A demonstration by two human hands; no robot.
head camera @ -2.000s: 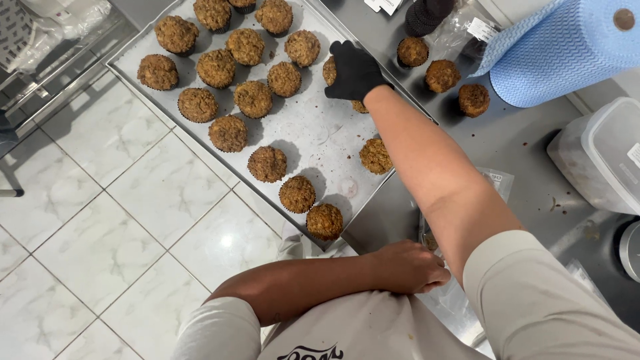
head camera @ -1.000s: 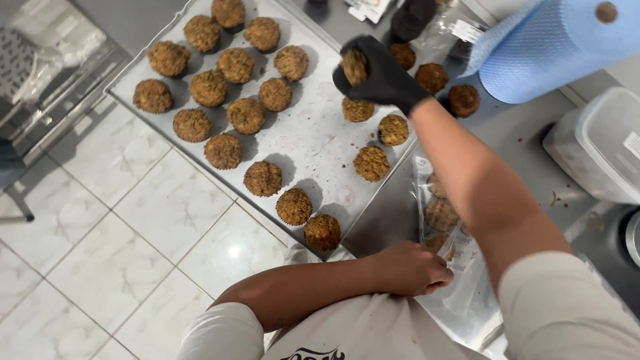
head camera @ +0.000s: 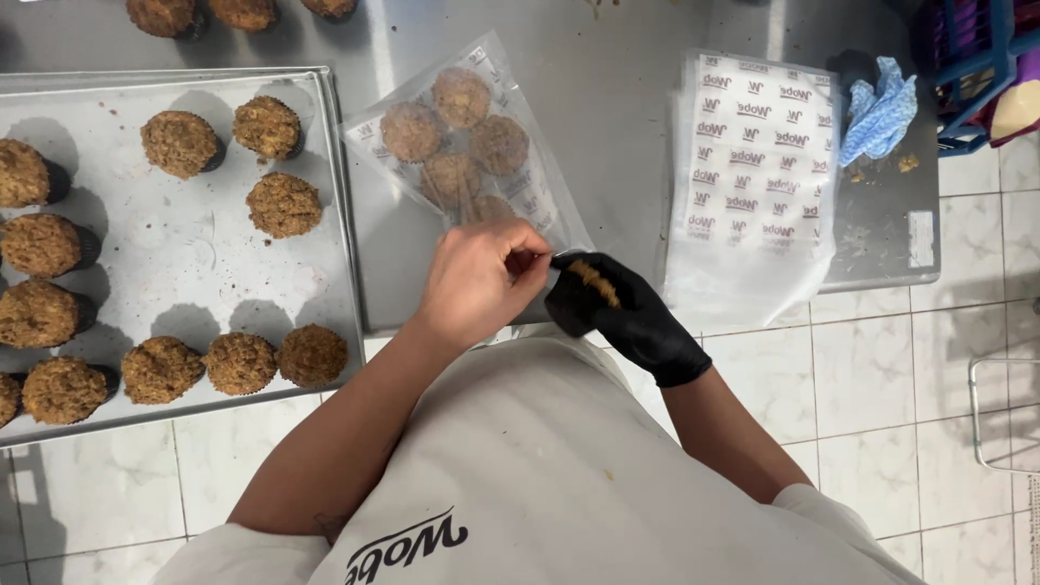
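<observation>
My bare left hand point(head camera: 485, 280) pinches the open edge of a clear printed plastic bag point(head camera: 561, 191), which lies on the steel table with several muffins point(head camera: 461, 97) inside. In my black-gloved right hand point(head camera: 630, 313) is a muffin in a dark paper cup point(head camera: 587, 292), held just right of the bag's mouth. The gloved fingertips touch the bag's edge beside my left fingers. Left of the bag, more muffins point(head camera: 283, 205) stand on a metal tray point(head camera: 203, 244).
A stack of flat printed bags point(head camera: 751, 179) overhangs the front edge of the steel table point(head camera: 617, 106). Right of it lie a crumpled blue cloth point(head camera: 881, 110) and crumbs. A blue plastic crate point(head camera: 975, 73) stands at the far right. Other muffins point(head camera: 244, 12) sit behind the tray.
The view has swung right along the table. My right hand, over the tray with a muffin a second ago, is now beside my left hand at the bag's mouth.
</observation>
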